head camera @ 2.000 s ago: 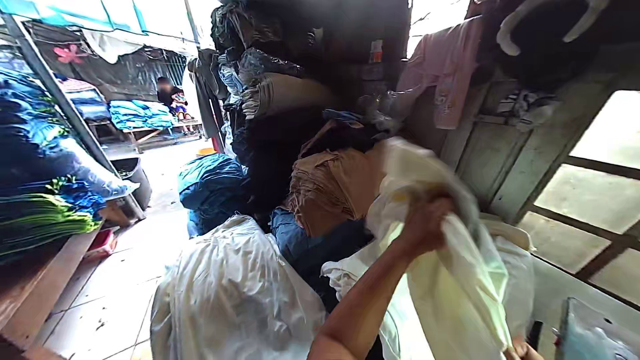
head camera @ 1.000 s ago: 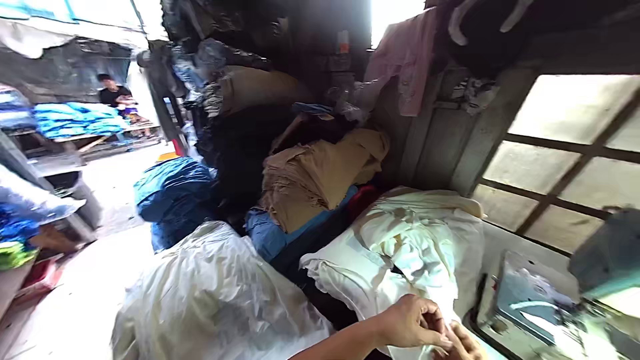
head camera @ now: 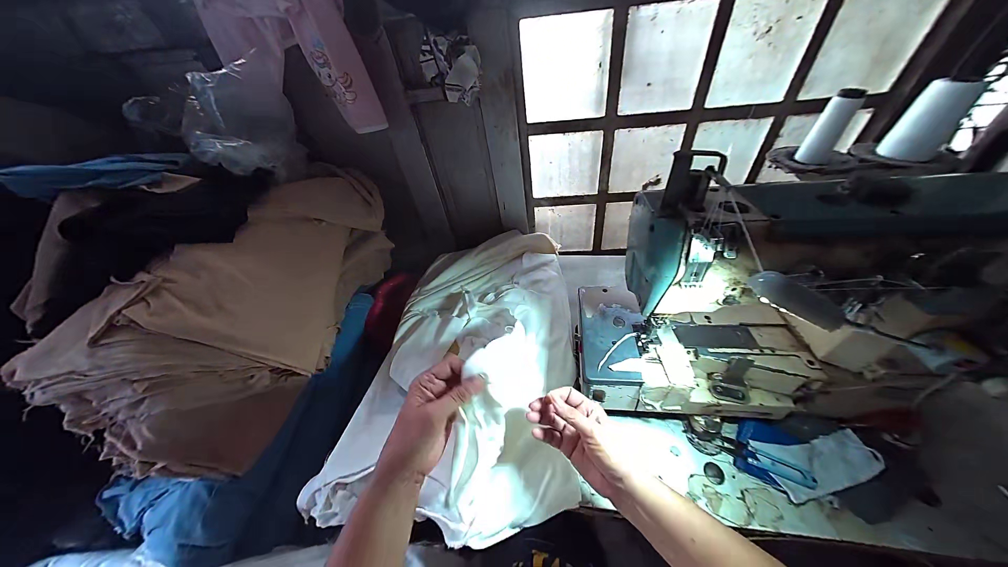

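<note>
My left hand pinches an edge of white fabric between thumb and fingers, above a pile of white cloth. To its right, my right hand is raised over the same pile with thumb and fingertips close together; whether something thin is between them cannot be told. An industrial sewing machine stands right of the pile, its lamp lighting the needle area. White scraps and thread lie on the machine's bed.
Folded tan fabric is heaped at left above blue cloth. White thread cones stand on the machine's top right. Blue-handled scissors and a white cloth lie on the worktable. A paned window is behind.
The view has swung right, to the sewing machine. The white cloth, lifted two seconds ago, now lies on the pile. My hands, close together a second ago, are now apart.
</note>
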